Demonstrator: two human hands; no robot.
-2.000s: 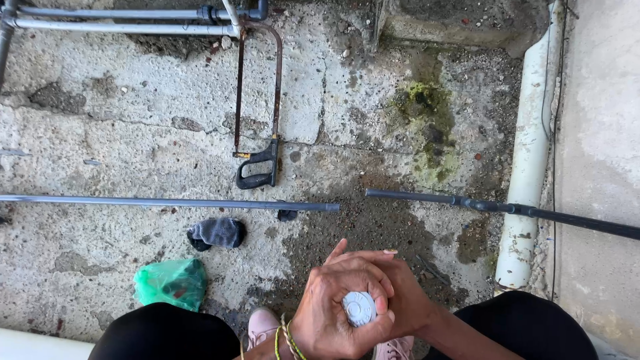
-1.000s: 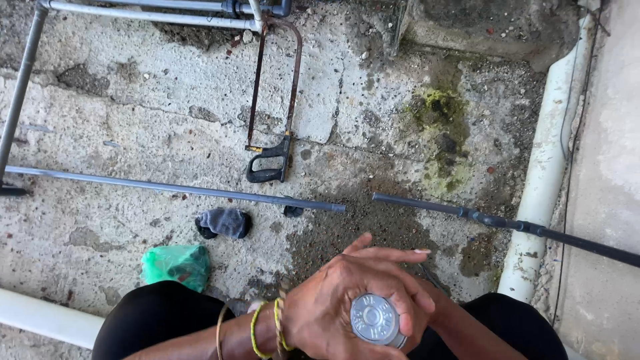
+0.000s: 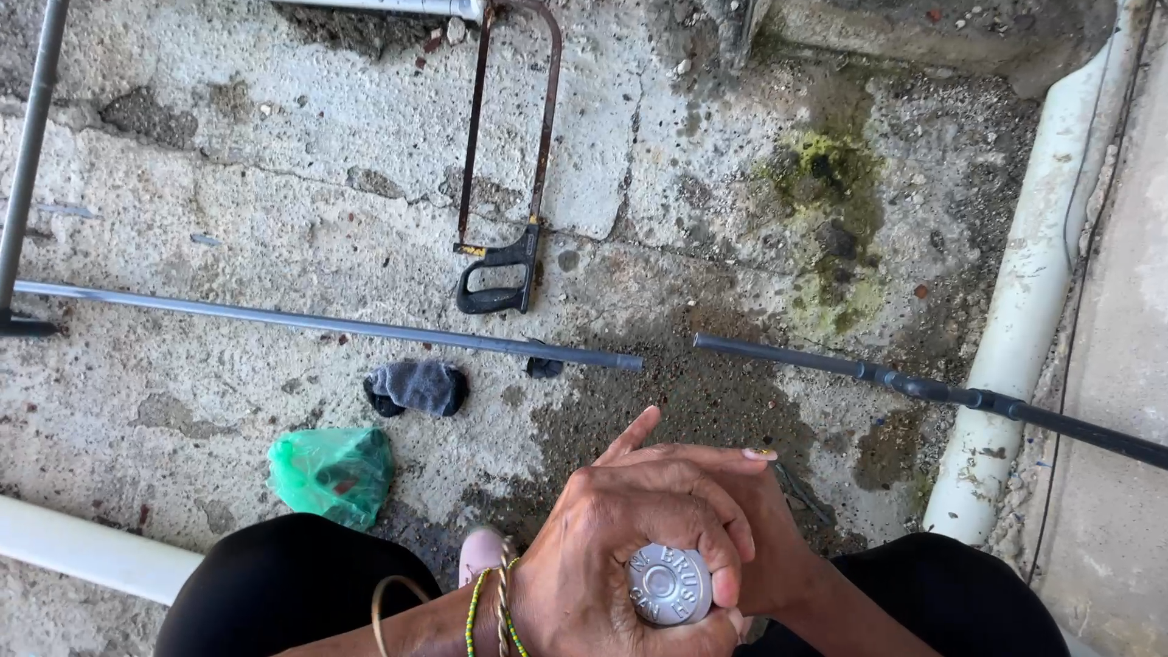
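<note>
My left hand (image 3: 630, 538) is curled around a small container whose round grey cap (image 3: 671, 584) with raised lettering faces up. Behind and partly under it is my right hand (image 3: 776, 538), its fingers largely hidden by the left, so its grip cannot be made out. Beyond my hands, a long grey plastic pipe (image 3: 365, 324) lies on the concrete, its end a short gap from the end of a second, darker pipe (image 3: 776, 351) with fittings. A hacksaw (image 3: 502, 297) with a black handle lies above the long pipe.
A grey cloth (image 3: 420, 387) and a green plastic bag (image 3: 333, 474) lie at the left on rough, cracked concrete. A thick white pipe (image 3: 1022, 301) runs along the right wall. Another white pipe (image 3: 91, 547) is at lower left, and a grey pipe (image 3: 35, 155) crosses the upper left.
My hands stay together around the capped container, which has turned slightly in them. The view has shifted and come closer to the ground.
</note>
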